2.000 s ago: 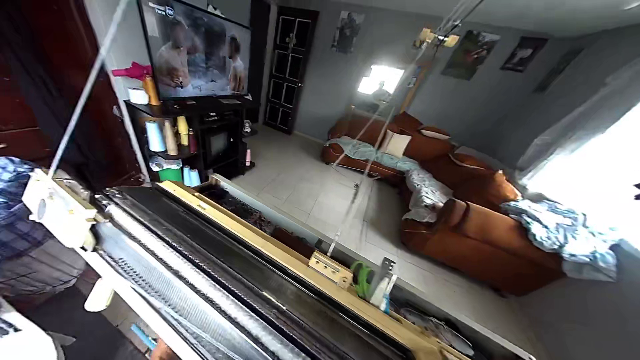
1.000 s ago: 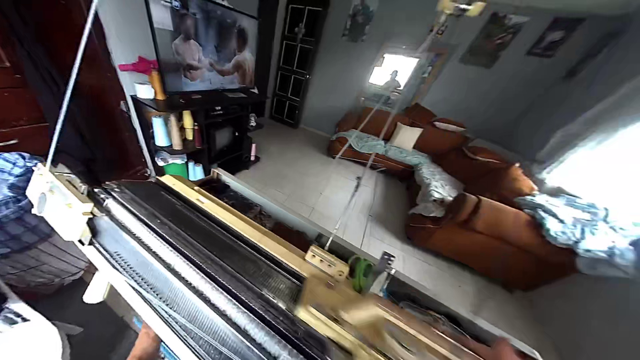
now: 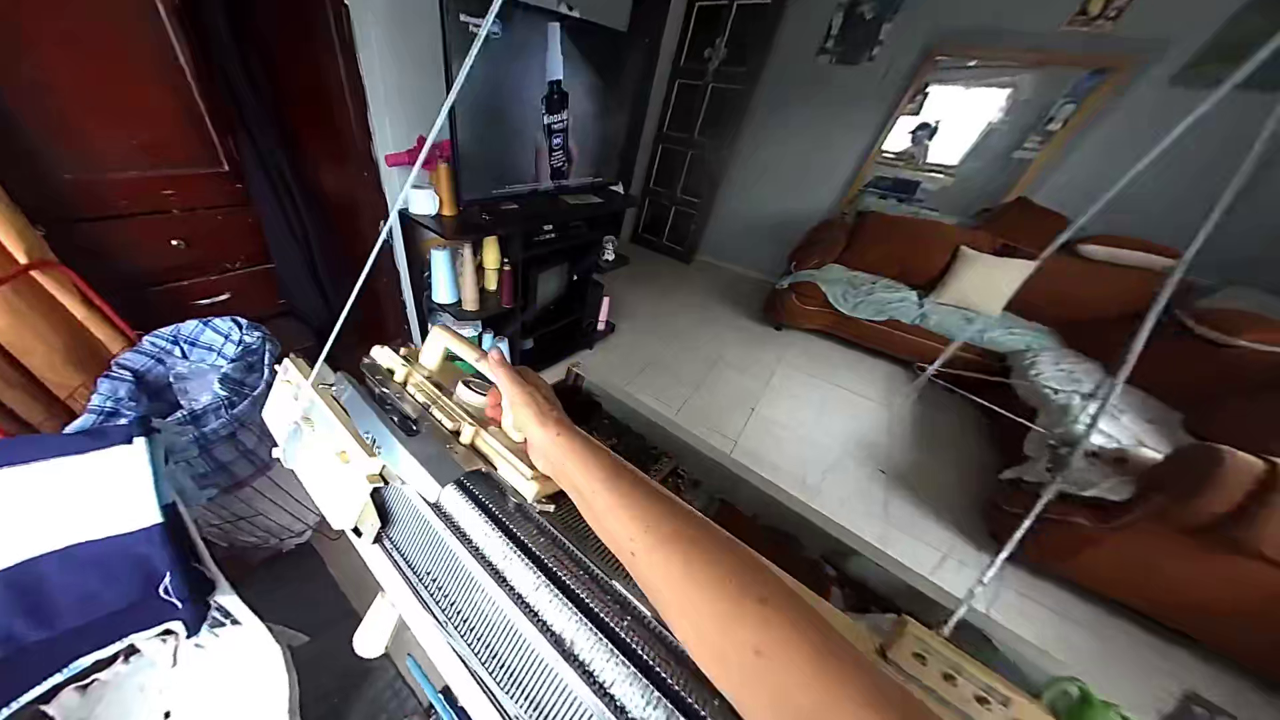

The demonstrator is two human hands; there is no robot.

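My right hand [image 3: 525,405] is closed around the beige handle [image 3: 455,348] of a knitting machine carriage [image 3: 455,405], at the left end of the machine. Right beside it, nearer to me, a second cream carriage [image 3: 325,450] sits over the front needle bed [image 3: 470,605]. Dark knitted fabric [image 3: 570,550] shows between the beds, next to a shiny, pale strip. A pale yarn strand [image 3: 405,190] rises from the carriages, and more strands run up at the right from a beige block with holes [image 3: 955,670]. My left hand is out of view.
A plaid cloth [image 3: 200,370] covers a basket at the left, behind navy and white fabric [image 3: 80,550]. Beyond the machine stand a black shelf with yarn cones [image 3: 468,275], a television [image 3: 540,100] and a brown sofa [image 3: 880,250]. Something green [image 3: 1075,700] lies at the lower right.
My right hand and the carriage have moved from the right part of the machine to its left end. My left hand, at the lower edge a second ago, has left view. The view has shifted left.
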